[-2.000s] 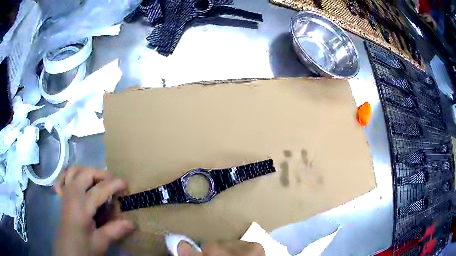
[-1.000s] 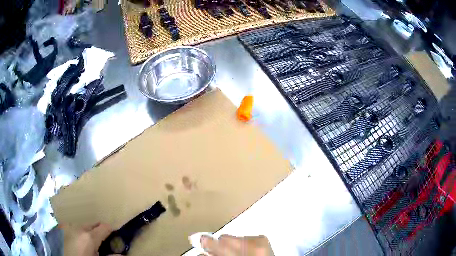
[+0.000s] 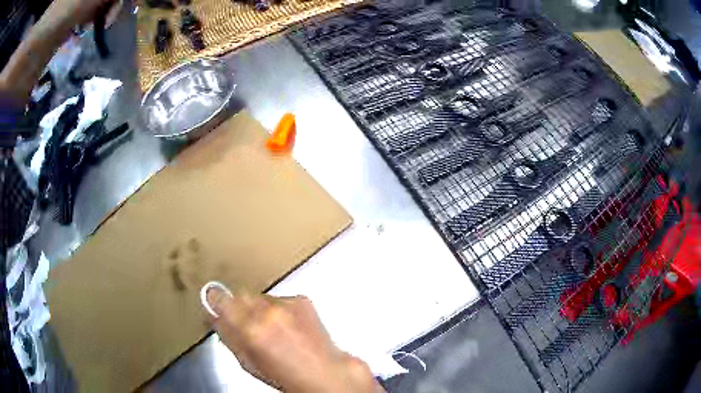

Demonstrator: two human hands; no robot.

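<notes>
My right hand [image 3: 280, 338] is low in the middle of the view, over the front edge of the tan cardboard mat [image 3: 131, 269]. A white wiping cloth [image 3: 215, 299] is wrapped tightly over one fingertip. The fingers are curled and part of the hand's underside is hidden. My left hand is not in view. No watch lies on the visible part of the mat, only dark damp spots.
A steel bowl [image 3: 188, 100] and an orange piece [image 3: 282, 134] sit beyond the mat. A wire mesh rack [image 3: 523, 299] with black watches fills the right. Dark bands [image 3: 65, 161] lie left. Another person's arm [image 3: 46, 46] seems to reach across the upper left.
The view has turned right. My left hand and the watch it was at have left the picture. An arm has appeared at upper left. My right hand shows larger, over the mat's edge.
</notes>
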